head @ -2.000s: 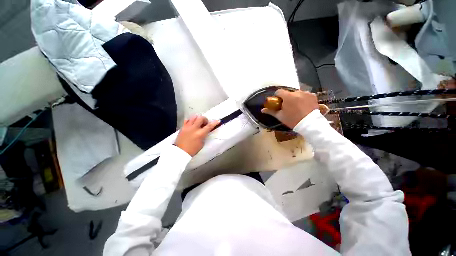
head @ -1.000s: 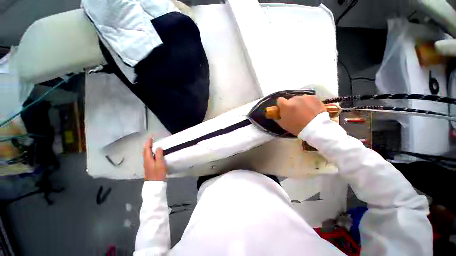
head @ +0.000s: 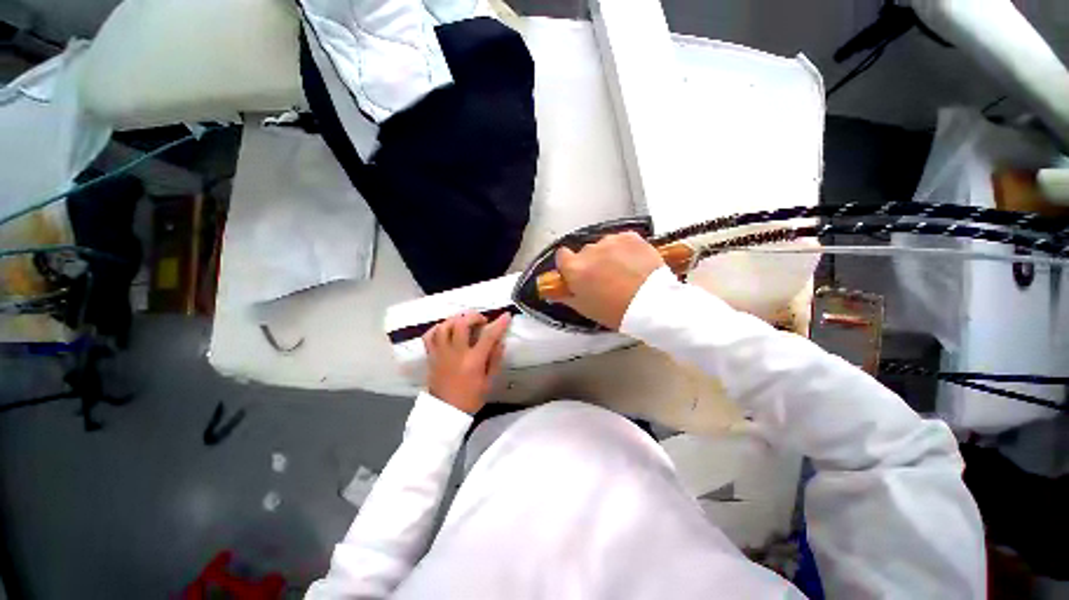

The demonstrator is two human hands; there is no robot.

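Observation:
A white lining sleeve [head: 455,307] lies lengthwise over the cream sleeve board [head: 692,393], with a dark seam strip [head: 424,328] along it. My right hand [head: 610,279] is closed around the wooden handle of the steam iron [head: 542,293]. The iron's dark pointed soleplate rests on the sleeve, tip to the left, over the strip. My left hand [head: 465,361] lies on the sleeve just left of the iron's tip, fingers on the dark strip. Whether its fingers pinch the cloth cannot be seen. The iron hides the sleeve's right part.
A dark navy garment body [head: 469,176] with white quilted lining [head: 381,53] is heaped behind the board. A long white block [head: 621,94] lies on the pressing table [head: 750,129]. Flecked hoses [head: 844,213] trail right from the iron. An iron rest [head: 846,326] stands at the right.
The iron has moved left along the sleeve in my right hand. My left hand has left the sleeve's left end and now lies on the strip close to the iron's tip.

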